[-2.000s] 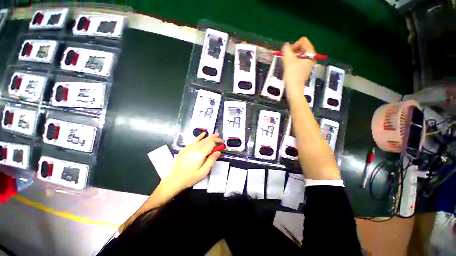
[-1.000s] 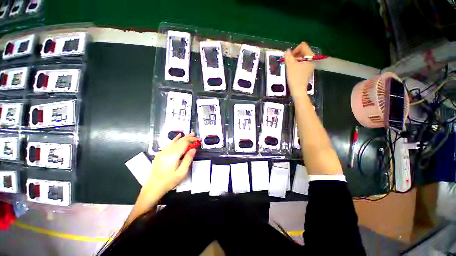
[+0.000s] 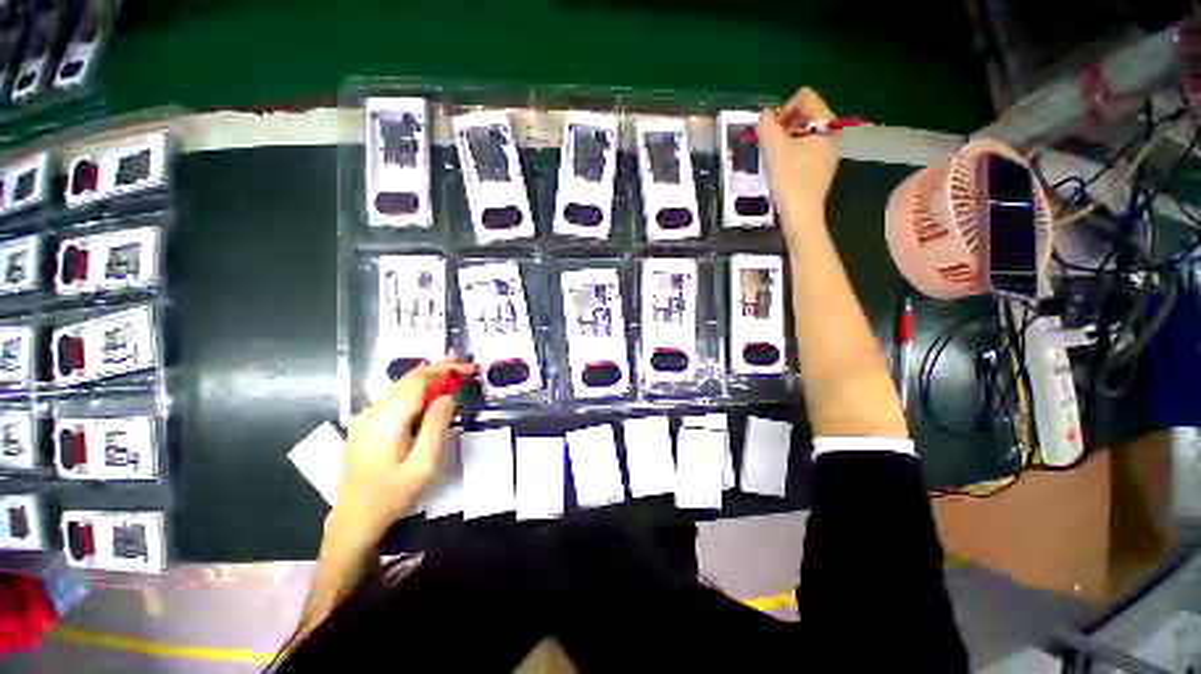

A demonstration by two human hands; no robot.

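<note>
A clear plastic tray (image 3: 566, 248) holds two rows of phone backs, white-rimmed with dark ovals at the near ends. My right hand (image 3: 798, 148) is shut on a slim red pen (image 3: 830, 127), its tip over the top right phone back (image 3: 747, 171). My left hand (image 3: 399, 441) rests at the tray's near left corner, shut on a small red object (image 3: 445, 387), perhaps a pen cap; its fingertips are near the lower left phone backs. A row of thin white rectangles (image 3: 540, 477), perhaps batteries, lies along the near table edge, one partly under my left hand.
Neighbouring trays of phone backs (image 3: 108, 345) stand at left, with more at the far left corner. At right are a pink fan (image 3: 942, 221) with a dark slab (image 3: 1012, 224) against it, another red pen (image 3: 906, 324), black cables and a white power strip (image 3: 1054, 392). A green surface lies beyond.
The view has shifted, so the tray sits further left in it. My right hand with the pen has moved rightward along the far row to the last phone back. My left hand stays at the tray corner.
</note>
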